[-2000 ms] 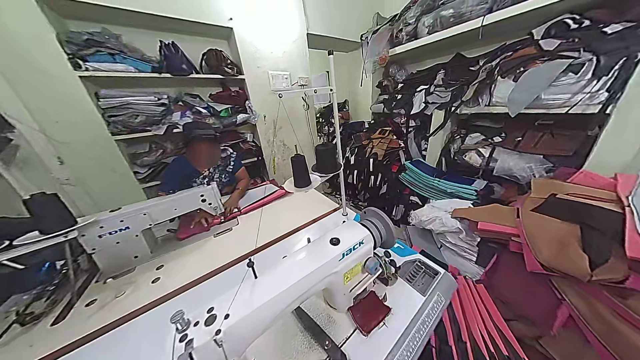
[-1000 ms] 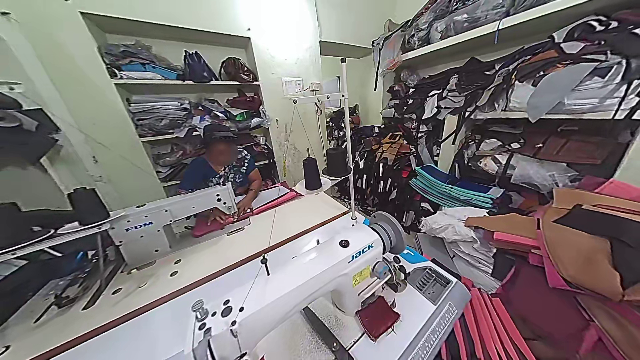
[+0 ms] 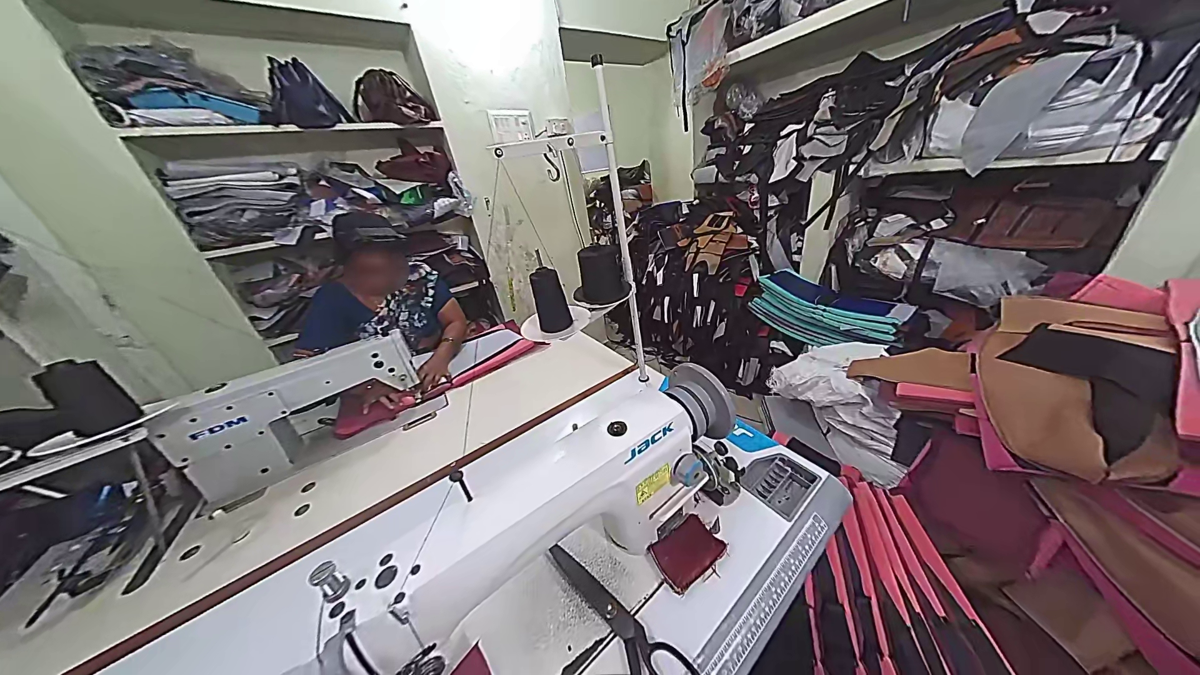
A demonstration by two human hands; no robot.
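Neither my left hand nor my right hand shows in the head view. Nearest to me stands a white Jack sewing machine point(image 3: 572, 469). A small dark red fabric piece point(image 3: 687, 553) lies on its bed below the handwheel end. Black-handled scissors point(image 3: 614, 614) lie on the bed in front of it, partly cut off by the bottom edge. A bit of red fabric point(image 3: 472, 661) shows at the bottom edge. Two black thread cones, one point(image 3: 550, 300) and another point(image 3: 602, 272), stand on the thread stand point(image 3: 621, 216) behind the machine.
Across the table point(image 3: 553, 394), a co-worker point(image 3: 375, 291) holds red and pink fabric point(image 3: 375, 408) at an FDM sewing machine point(image 3: 281, 412). To the right are pink-edged strips point(image 3: 891, 562), brown and pink pieces point(image 3: 1078, 394), white cloth point(image 3: 834, 384) and a teal-edged stack point(image 3: 825, 309). Packed shelves point(image 3: 281, 131) line the walls.
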